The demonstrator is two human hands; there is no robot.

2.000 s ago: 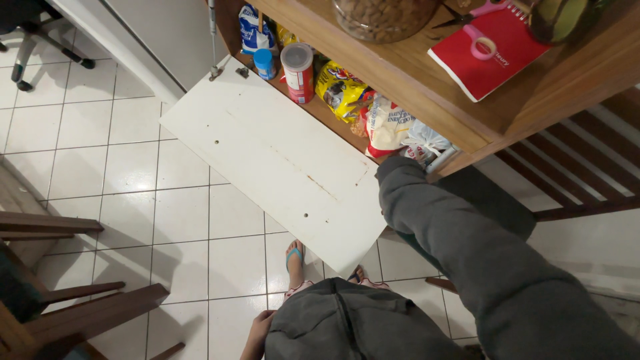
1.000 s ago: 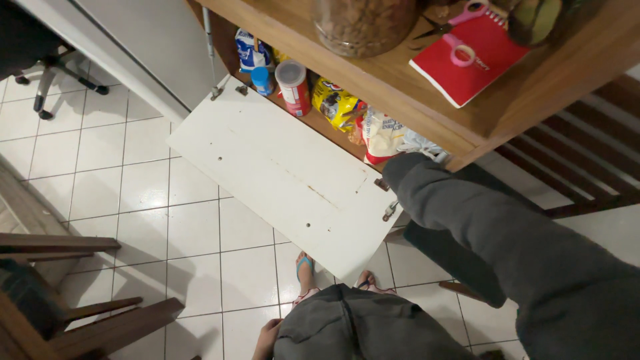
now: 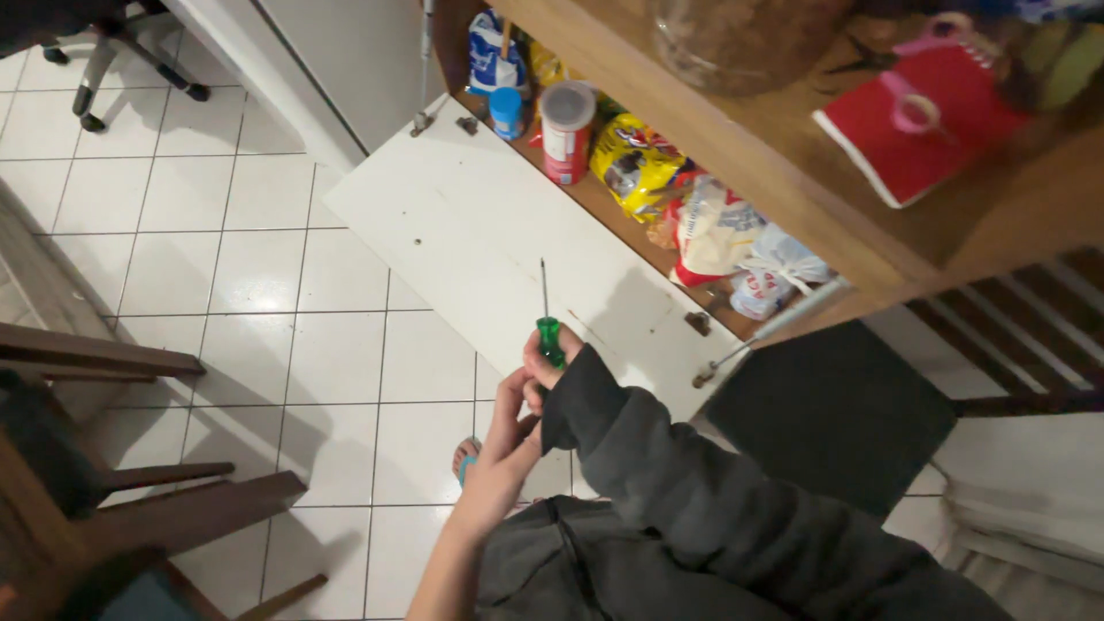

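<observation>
My right hand point(image 3: 552, 355) grips the green handle of a screwdriver point(image 3: 547, 332), whose thin metal shaft points away over the white flap door point(image 3: 483, 233). Just below it, my left hand point(image 3: 509, 431) touches the right hand near the sleeve cuff; its fingers are bent and partly hidden, so whether it also holds the tool is unclear. The door hangs folded down from a wooden cabinet, with a metal hinge point(image 3: 698, 323) and a stay arm point(image 3: 776, 323) at its right end. Another hinge point(image 3: 467, 126) is at the left end.
Inside the cabinet stand a red canister point(image 3: 566, 129), a blue-lidded jar point(image 3: 506, 114), a yellow packet point(image 3: 636, 164) and a tied plastic bag point(image 3: 776, 272). A red notebook point(image 3: 931, 129) and pink scissors point(image 3: 914, 112) lie on the shelf above. Wooden chair legs point(image 3: 198, 509) are at lower left.
My right hand has come back from the door's right end by the cabinet and now shows a screwdriver in it. My left hand has risen from beside my body to meet it.
</observation>
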